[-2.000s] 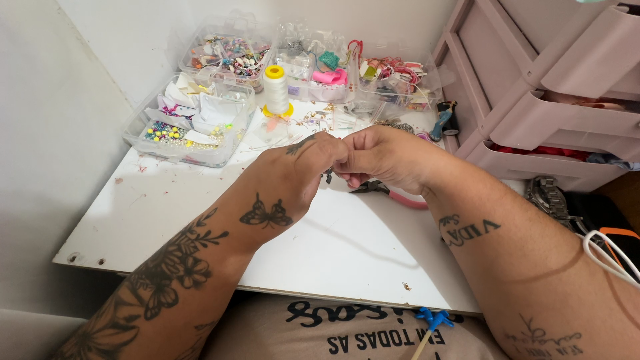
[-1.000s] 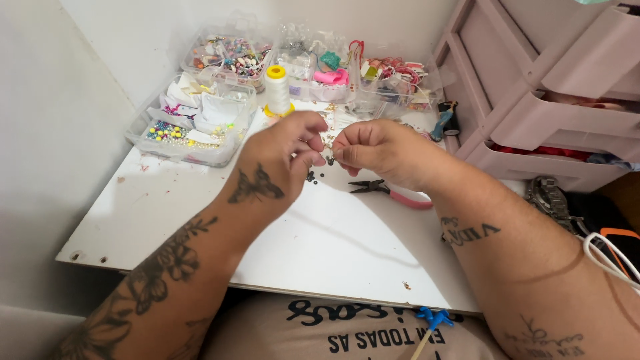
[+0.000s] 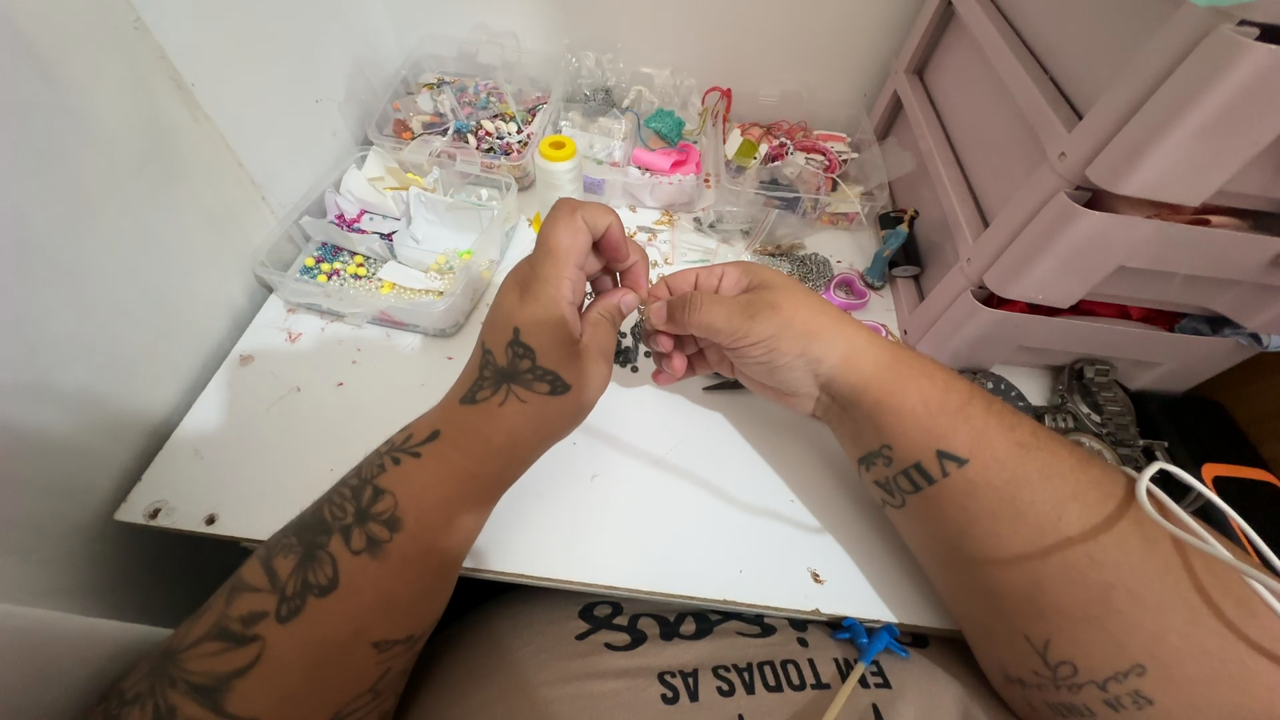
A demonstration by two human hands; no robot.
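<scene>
My left hand point(image 3: 585, 290) and my right hand point(image 3: 720, 325) meet over the middle of the white table. Between both sets of fingertips is a small metal jewelry piece point(image 3: 643, 312), perhaps a link or fine chain; its exact shape is too small to tell. Small black beads point(image 3: 628, 352) lie just below and behind the fingers. The dark tip of a pair of pliers point(image 3: 724, 385) shows under my right hand, which hides the rest. Behind the hands stands a spool of white thread point(image 3: 558, 168) with a yellow top.
Clear plastic boxes of beads point(image 3: 385, 300) and craft supplies point(image 3: 800, 180) line the back. Silver chain point(image 3: 800, 268), pink-handled scissors point(image 3: 848, 291) and a small figurine point(image 3: 890, 245) lie right of centre. Pink drawers point(image 3: 1110, 300) and wristwatches point(image 3: 1095, 400) are at the right.
A second ago my hands were slightly apart, with the pliers and their pink handle showing more; now the fingertips meet and my right hand covers most of the pliers.
</scene>
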